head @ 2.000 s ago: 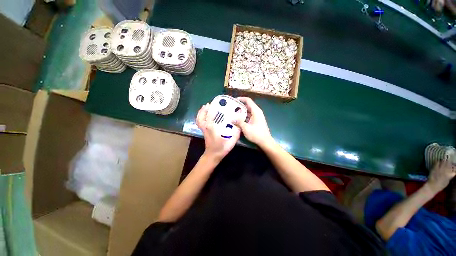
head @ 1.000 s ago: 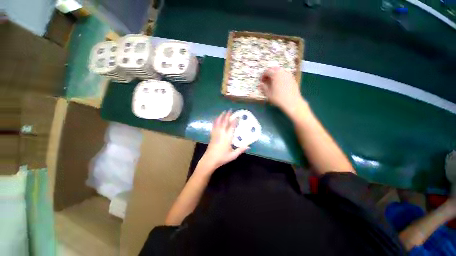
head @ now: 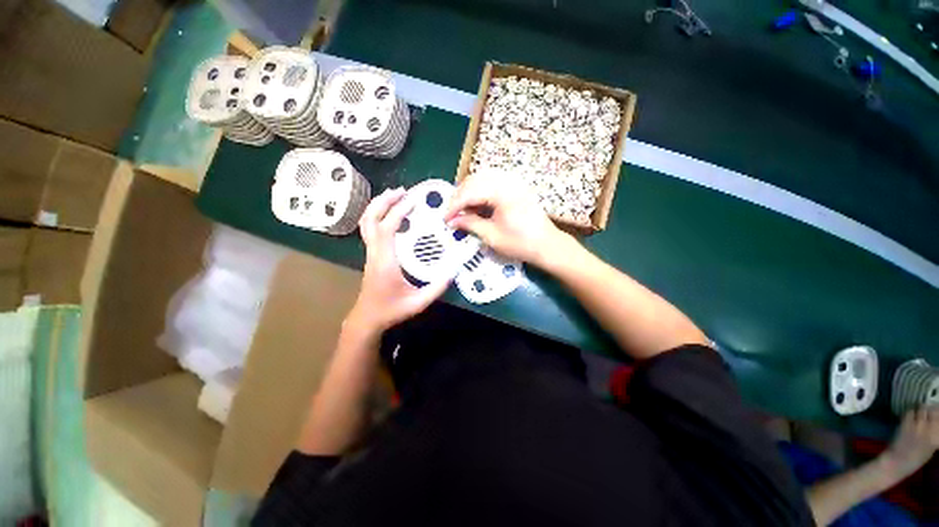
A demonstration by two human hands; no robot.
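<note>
My left hand (head: 387, 276) holds an off-white front cover (head: 427, 247) by its left side, raised over the bench's near edge. My right hand (head: 507, 218) is at the cover's upper right, fingertips bent against its face near a dark hole. Whether a small insert is between those fingertips cannot be seen. A second cover (head: 489, 279) lies on the bench, partly under the held one. The shallow parts tray (head: 615, 175), filled with small cream plastic inserts (head: 546, 134), stands just beyond my right hand.
Stacks of covers stand at the bench's left end, one nearer stack (head: 314, 191) among them. A large open carton (head: 257, 360) with a translucent bag (head: 221, 309) is at left. At right, a person's hand (head: 911, 443) touches a stack beside a single cover (head: 854, 380). Wires lie across the far belt.
My right hand has come back from the tray to the cover. My left hand now holds a cover up, with another cover showing on the bench beneath. A single cover shows at far right.
</note>
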